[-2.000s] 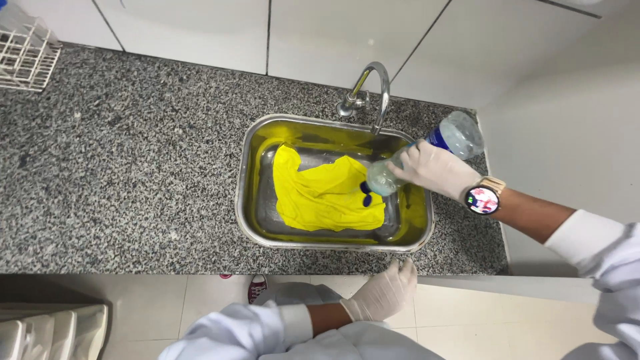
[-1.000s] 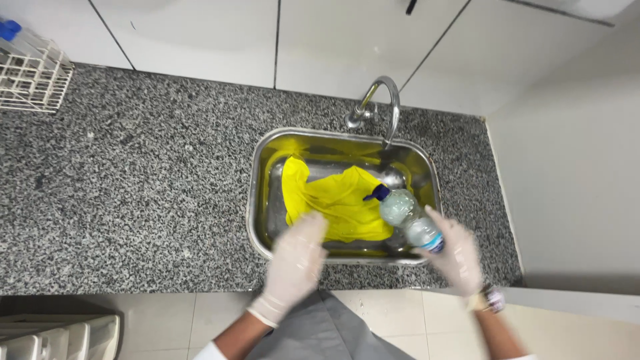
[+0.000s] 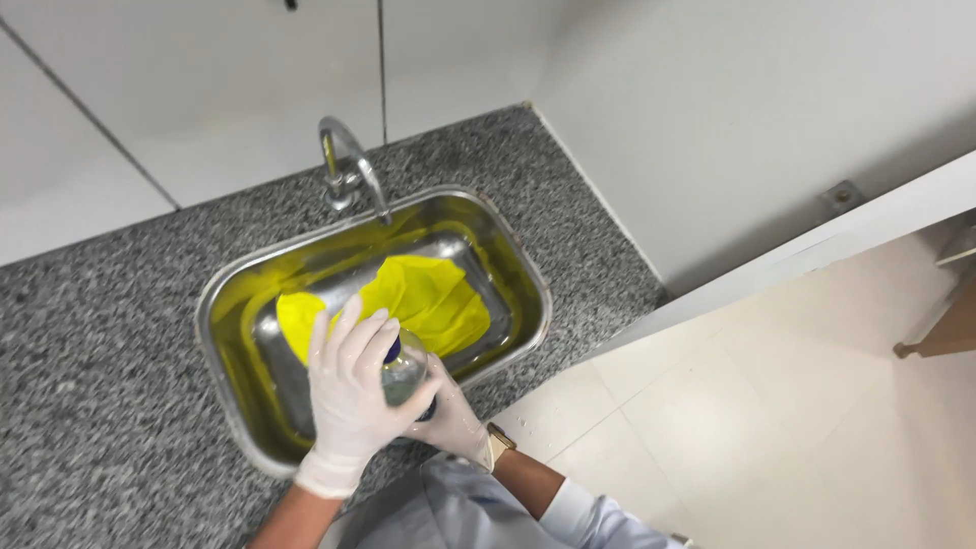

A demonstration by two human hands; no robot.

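Note:
A clear plastic bottle [image 3: 404,370] with a dark blue cap is over the near edge of the steel sink [image 3: 534,335]. My right hand [image 3: 454,415], in a pale glove, grips its lower part. My left hand [image 3: 354,381], gloved too, is at the bottle's cap end with its fingers extended; whether it grips the cap is hidden. Bright yellow cloth [image 3: 435,305] lies crumpled on the floor of the sink, partly behind my left hand.
A chrome gooseneck faucet [image 3: 354,164] rises behind the sink, its spout over the basin. Speckled granite countertop [image 3: 99,366] surrounds the sink. A pale wall [image 3: 724,114] bounds the counter on the right. Brown furniture [image 3: 945,320] stands at the far right.
My left hand has moved from over the cloth to the bottle's cap end. The bottle, in my right hand, has come off the cloth to the near rim. The view has swung right.

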